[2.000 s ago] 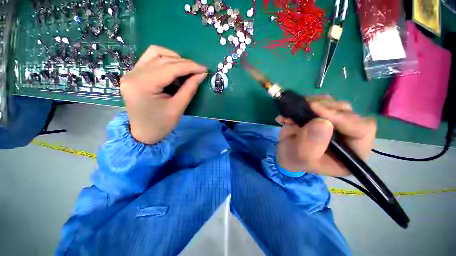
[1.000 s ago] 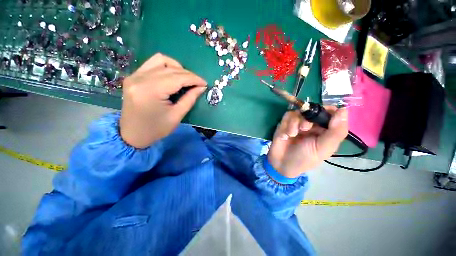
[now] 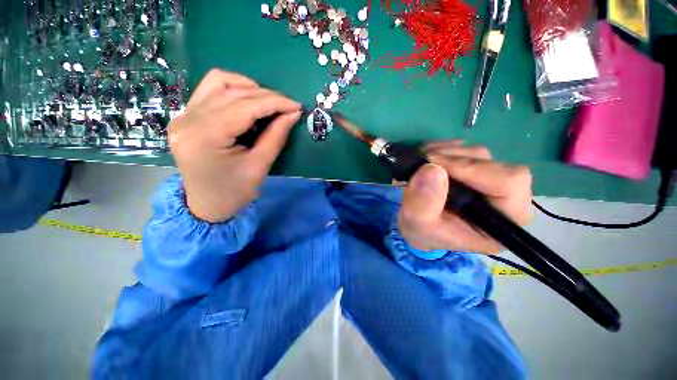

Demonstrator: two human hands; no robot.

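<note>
My right hand (image 3: 464, 197) holds the black soldering iron (image 3: 512, 237), its brownish tip pointing up-left, close to the right side of the workpiece. The workpiece (image 3: 320, 125), a small round dark and silvery part, lies on the green mat near its front edge. My left hand (image 3: 230, 141) is left of it, thumb and forefinger pinched together beside it. Something thin may be between these fingertips; it is too small to tell. Silver-white disc components (image 3: 349, 52) lie in a loose pile above the workpiece. Red wires (image 3: 438, 33) lie right of the discs.
A clear component tray (image 3: 89, 137) stands at the left. Tweezers (image 3: 486, 70), a zip bag (image 3: 568, 59), a pink sheet (image 3: 620, 111) and a yellow square (image 3: 629, 16) lie at the right. A small metal piece (image 3: 508, 99) lies near the tweezers. A black cord (image 3: 601, 223) hangs past the mat edge.
The view swung right, then back. The iron's tip was away from the workpiece, near the tweezers a second ago, and is now close to the workpiece. My left hand stays pinched beside it.
</note>
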